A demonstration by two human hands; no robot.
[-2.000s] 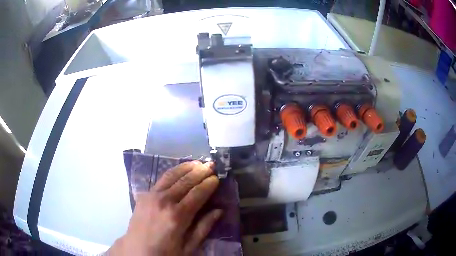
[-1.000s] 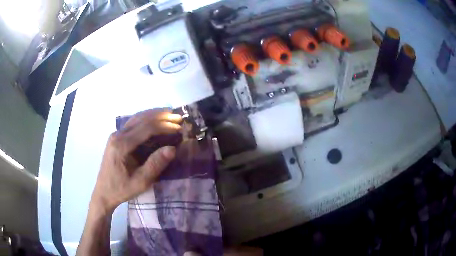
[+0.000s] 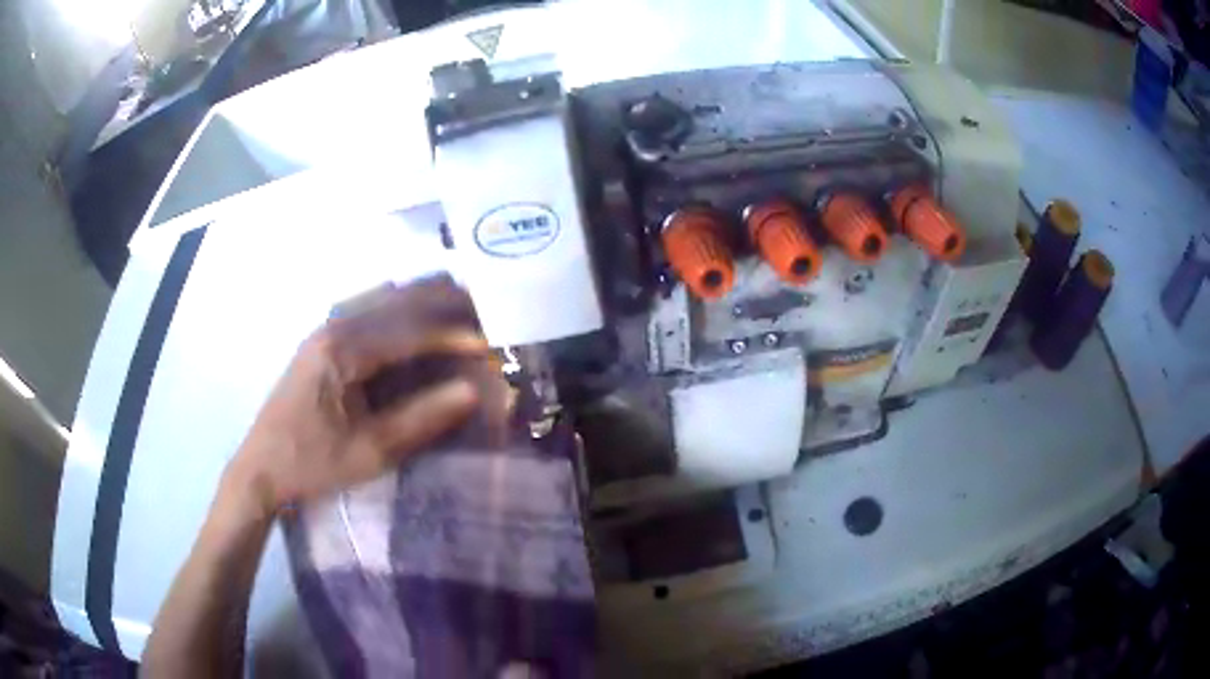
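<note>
A purple, white and dark plaid fabric piece (image 3: 491, 511) lies under the machine head and runs down to the bottom edge of the view. My left hand (image 3: 358, 411) is blurred; its fingers hold the cloth just left of the presser foot (image 3: 537, 405), with the thumb lower and apart. Cloth also shows beyond the fingers. The fabric's right edge runs down from the foot. Of my right hand only a small blurred fingertip (image 3: 518, 671) shows at the bottom edge, on the cloth; the rest is cut off.
The white machine head (image 3: 518, 239) stands over the work. Several orange tension knobs (image 3: 794, 252) are right of it, above a white front cover (image 3: 737, 422). Dark purple thread cones (image 3: 1072, 312) stand further right. A dark stripe (image 3: 143, 398) marks the white table at left.
The view has shifted and tilted. My left hand was flat on the cloth, then its thumb spread away. More fabric shows below the foot than at first. My right hand shows less than a second ago.
</note>
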